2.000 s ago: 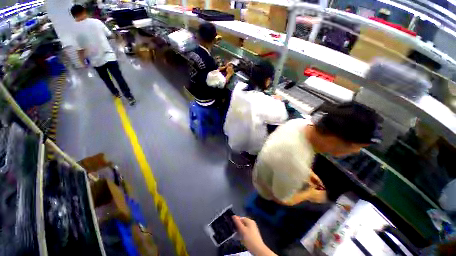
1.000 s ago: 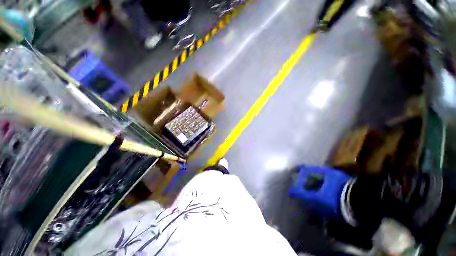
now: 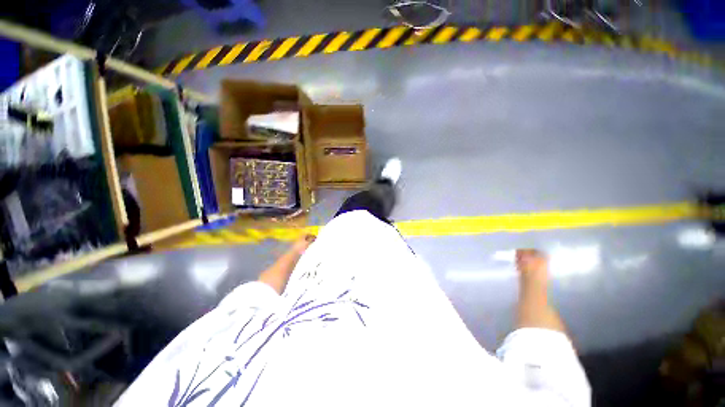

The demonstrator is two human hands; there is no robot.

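Observation:
My left hand (image 3: 302, 245) is small and blurred beside my white shirt with dark leaf print; its fingers are partly hidden, and whether it holds anything cannot be told. My right hand (image 3: 532, 261) hangs over the grey floor, out to the right. A pale streak lies at its fingertips; it cannot be told whether this is a held item or a floor reflection. Open cardboard boxes (image 3: 340, 163) stand on the floor ahead to the left. One holds a dark, gold-patterned stack (image 3: 266, 184) with a white label.
A rack (image 3: 109, 151) with pale posts and green edges stands close on the left. Yellow tape (image 3: 548, 220) crosses the grey floor near my foot (image 3: 390, 169). Black-and-yellow tape (image 3: 358, 40) runs along the far side. Dark blurred things are at the lower left and right edge.
The view has turned so the yellow tape now runs across. The boxes show closer to upright. Both my hands have come into view; a second ago neither showed clearly.

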